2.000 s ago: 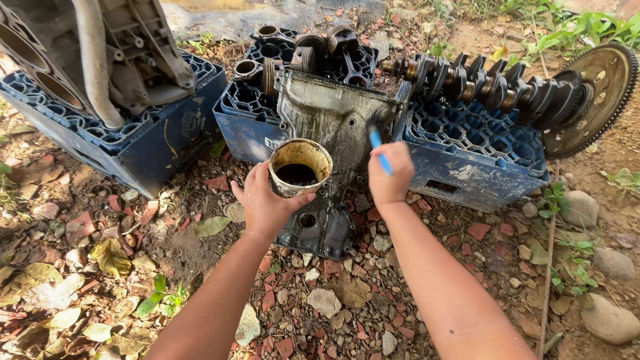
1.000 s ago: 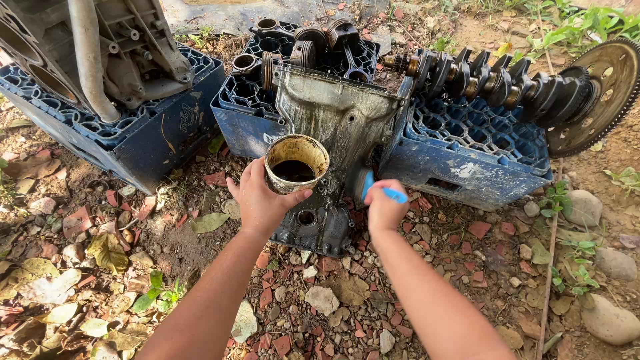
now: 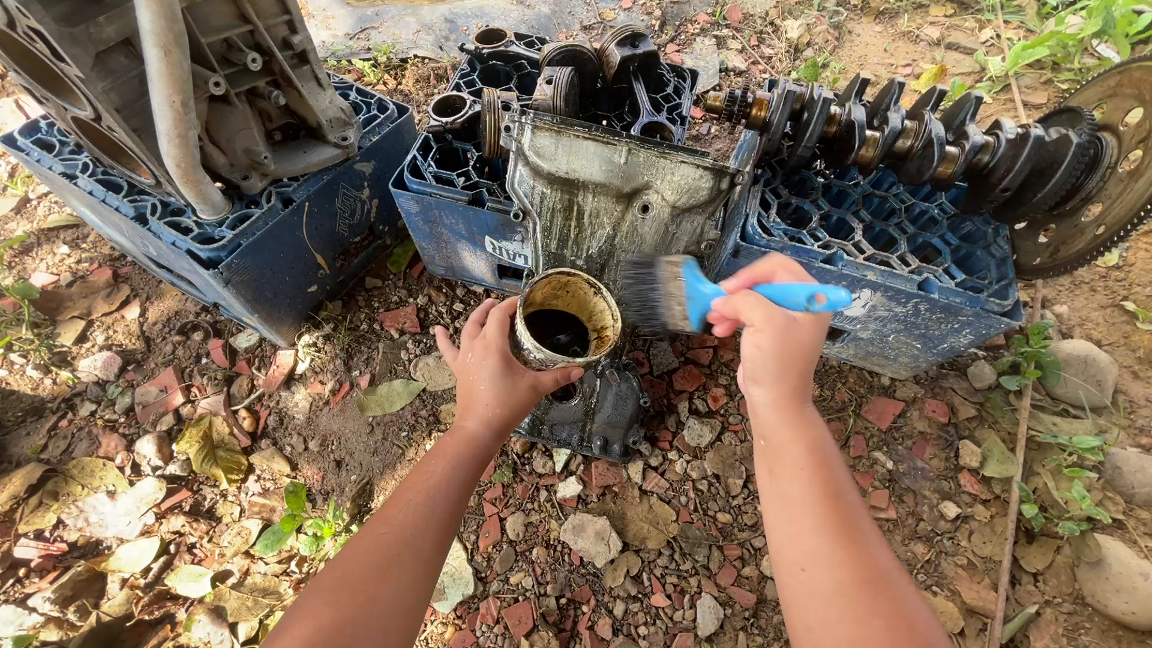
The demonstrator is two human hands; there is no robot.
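Observation:
My left hand (image 3: 499,364) is closed around a small round can (image 3: 601,315) with dark liquid inside and a stained rim. In my right hand (image 3: 769,333) is a paintbrush with a blue handle (image 3: 801,297); its dark bristles, slightly blurred, point left, just right of the can. Behind both stands a metal engine cover (image 3: 621,193), its surface wet and streaked. The can and brush hide part of its middle, and its darker lower end rests on the ground.
An engine block (image 3: 243,99) sits on a blue crate (image 3: 297,243) at left. Pistons with connecting rods (image 3: 562,85) lie on the middle crate (image 3: 450,234). A crankshaft with a toothed flywheel (image 3: 1102,171) spans the right crate (image 3: 891,315). Gravel, leaves and stones cover the ground.
The brush has moved from the cover's right side toward the can, and its bristles now point left. My left hand still holds the can.

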